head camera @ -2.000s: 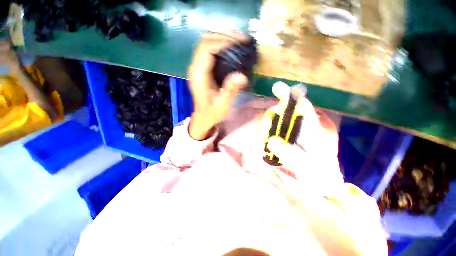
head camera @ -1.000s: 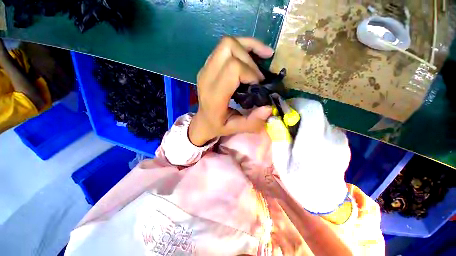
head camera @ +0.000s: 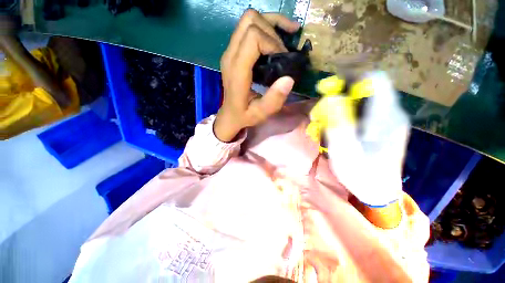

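Note:
My left hand (head camera: 249,74) is bare and holds a black ruffled flower head (head camera: 281,67) at the bench edge, fingers curled over its back and thumb on its near side. My right hand (head camera: 368,130), in a white glove with yellow fingertips, is to the right, apart from the flower head. A blurred dark tool, seemingly the snips (head camera: 351,67), shows between its fingertips; the rest is hidden by the glove.
A stained cardboard mat (head camera: 387,52) on the green bench bears a glue dish (head camera: 415,10) with a pale stick (head camera: 455,23). Blue crates of black (head camera: 160,99) and brown pieces (head camera: 468,221) sit below. A person in yellow (head camera: 36,91) is at left.
My right hand has moved right, away from the flower head, with its fingertips raised. My left hand still holds the flower head. The view has shifted, so the bench sits higher.

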